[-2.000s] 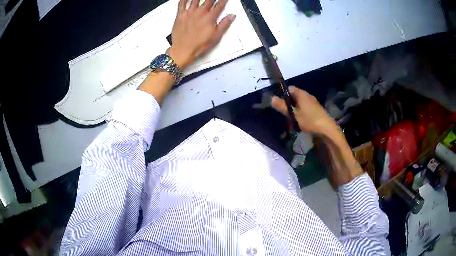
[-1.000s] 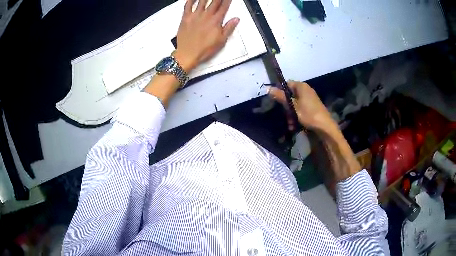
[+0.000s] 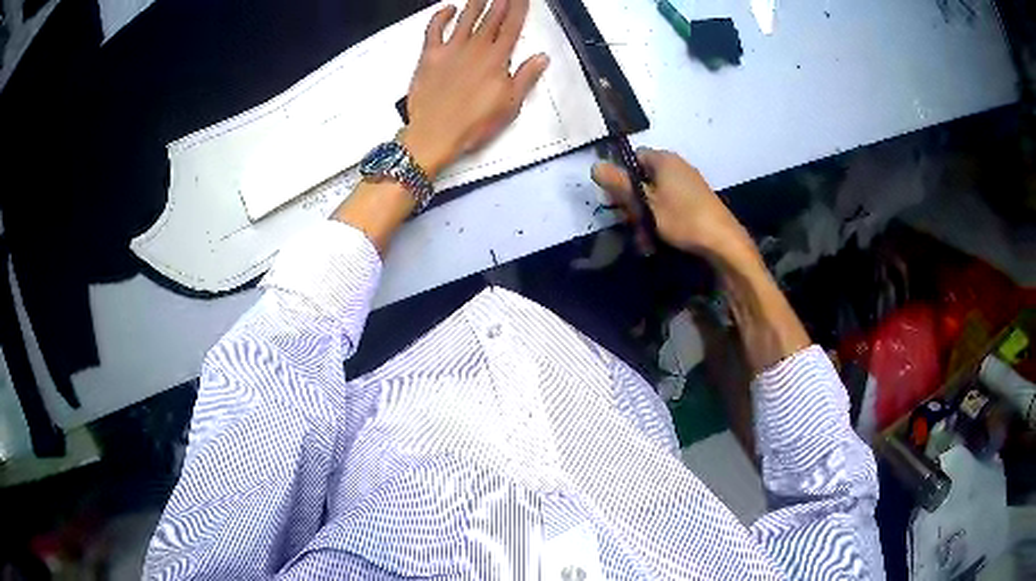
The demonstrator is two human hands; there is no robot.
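Observation:
My left hand (image 3: 468, 85) lies flat, fingers spread, on a white paper pattern (image 3: 210, 210) with a curved lower left end. A narrow white pattern piece (image 3: 298, 159) lies on it, partly under the hand. Black cloth (image 3: 102, 170) shows under and around the pattern. My right hand (image 3: 670, 202) is closed around the handles of black shears (image 3: 613, 108) at the table's front edge. The blades point up along the pattern's right edge, over a black strip of cloth; their tips are out of view at the top.
A green item with a dark wide end (image 3: 712, 40) lies on the white table (image 3: 841, 91) at the upper right. Small dark scraps lie near the front edge. Below right are a red bag (image 3: 905, 352), a metallic cylinder (image 3: 918, 474) and white papers (image 3: 960, 516).
My right hand and the shears have moved up and slightly left, farther over the table. More of the green item shows. My left hand stays flat on the pattern.

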